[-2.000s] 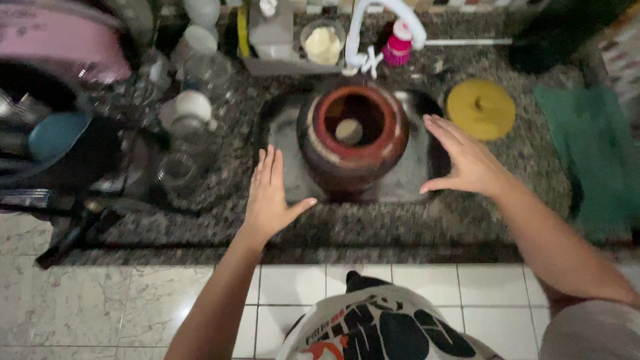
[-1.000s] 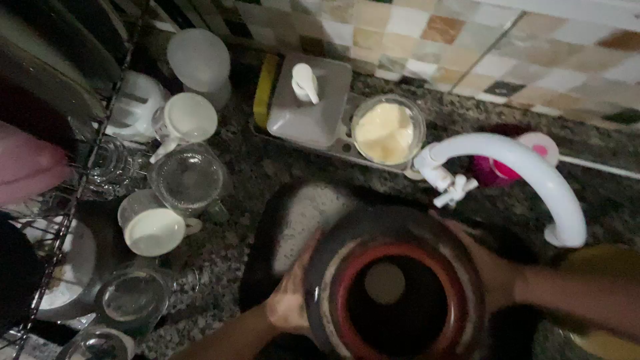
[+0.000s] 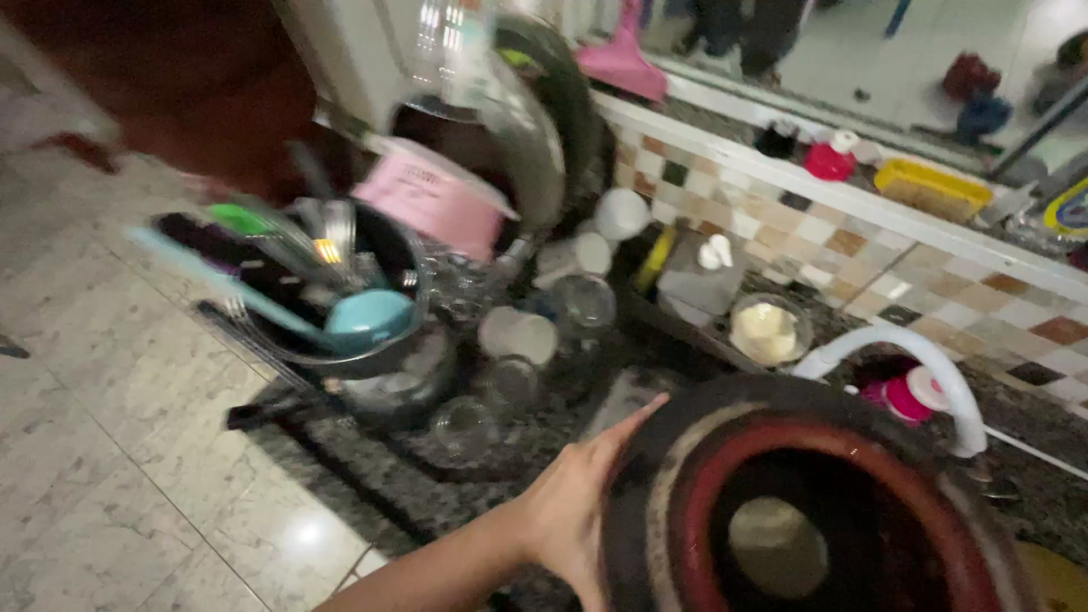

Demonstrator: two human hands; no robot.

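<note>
A dark, round clay pot (image 3: 654, 476) with a reddish inner rim fills the lower right of the head view, its mouth facing up toward me. A pale round patch shows at the bottom inside. My left hand (image 3: 578, 501) presses against the pot's left side, fingers spread along its wall. The right hand is not visible; the pot and the frame edge leave that side hidden. Behind the pot stand a white curved faucet (image 3: 918, 340), a pink bottle (image 3: 908, 395) and a clear bowl of pale yellow contents (image 3: 769, 330).
Glass cups (image 3: 466, 429) and mugs (image 3: 518, 336) crowd the granite counter to the left. Beside them is a pot of utensils (image 3: 374, 357) with a blue ladle, near a pink container (image 3: 433, 200). A soap dispenser (image 3: 701, 272) stands by the tiled wall. A yellow lid (image 3: 1054, 578) shows at lower right.
Two seconds ago the pot sat in the sink with both hands apart from it. Both hands then took hold of its sides, and it now appears raised. The view has swung left.
</note>
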